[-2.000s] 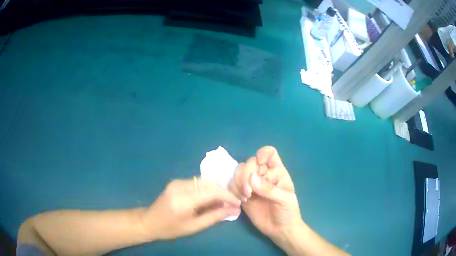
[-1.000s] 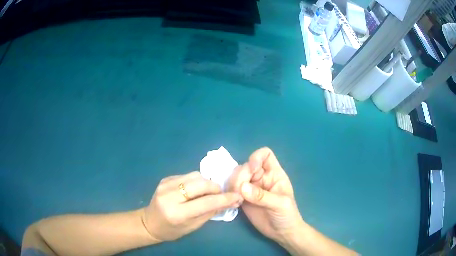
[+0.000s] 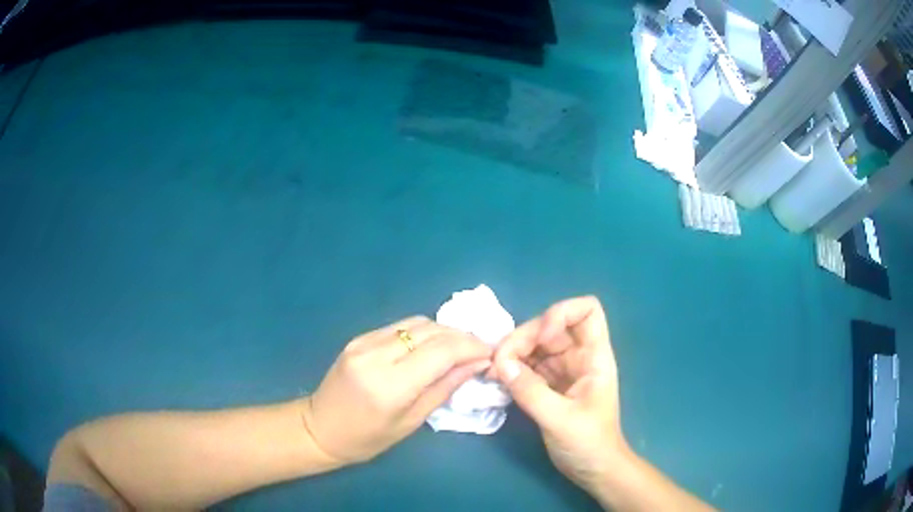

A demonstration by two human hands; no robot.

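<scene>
A crumpled white wiping cloth (image 3: 471, 408) lies on the green bench mat (image 3: 250, 230), beneath and between my hands. My left hand (image 3: 405, 385) comes from the left, a gold ring on one finger, its thumb and fingertips pinched together over the cloth. My right hand (image 3: 566, 385) comes from the lower right, thumb against forefinger, the other fingers curled. The fingertips of both hands meet just above the cloth. Whatever is between them is too small or too hidden to tell.
A faint clear film (image 3: 501, 120) lies further back. Black foam trays (image 3: 455, 30) are at the top edge. At the right are a clear bottle (image 3: 678, 42), white cups (image 3: 816, 185), a pale shelf post (image 3: 791, 95) and a silver-grey panel (image 3: 881, 420) on a black tray.
The view has shifted slightly, so the bench items sit further right. Both hands stay together over the cloth; more of its lower part shows, and my right hand's fingers have shifted slightly.
</scene>
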